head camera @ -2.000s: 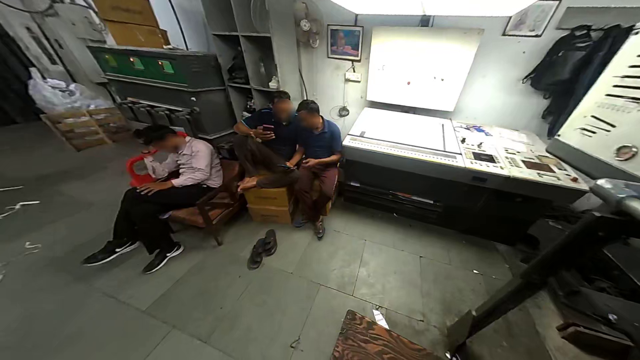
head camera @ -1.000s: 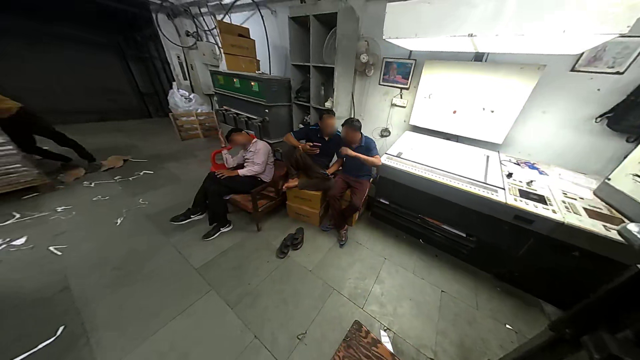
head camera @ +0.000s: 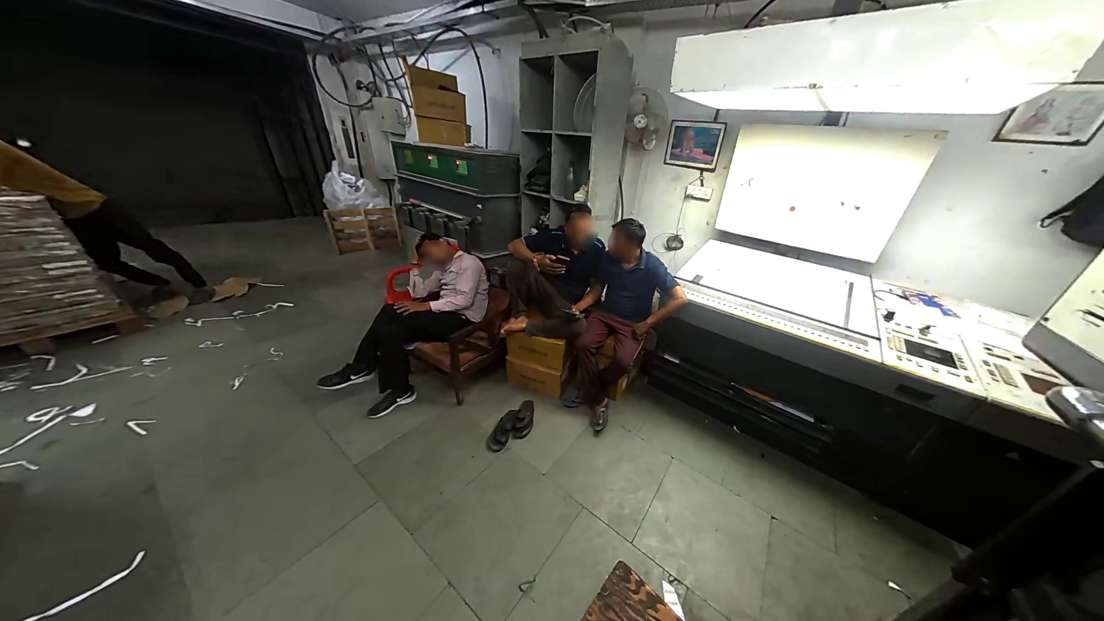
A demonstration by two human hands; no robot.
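Neither my left hand nor my right hand shows in the head view. Beyond the tiled floor, a person in a pink shirt (head camera: 457, 289) sits on a wooden armchair (head camera: 466, 349), head leaning on one hand, beside a red plastic chair part (head camera: 398, 285). Two people in dark blue shirts (head camera: 634, 285) sit close together on cardboard boxes (head camera: 535, 364). A pair of dark sandals (head camera: 511, 426) lies on the floor before them. The corner of a brown patterned board (head camera: 628, 595) shows at the bottom edge.
At right stands a long console with a lit sloping panel (head camera: 824, 190) and a control desk (head camera: 936, 345). At far left a person in a yellow top (head camera: 43, 177) leans at a stack of paper (head camera: 52, 267) on a pallet. White strips (head camera: 86, 591) litter the floor. Grey shelving (head camera: 565, 129) stands behind.
The view has swung left, bringing the stack of paper and the person leaning at it into sight. One seated person held up a phone two seconds ago; it no longer shows.
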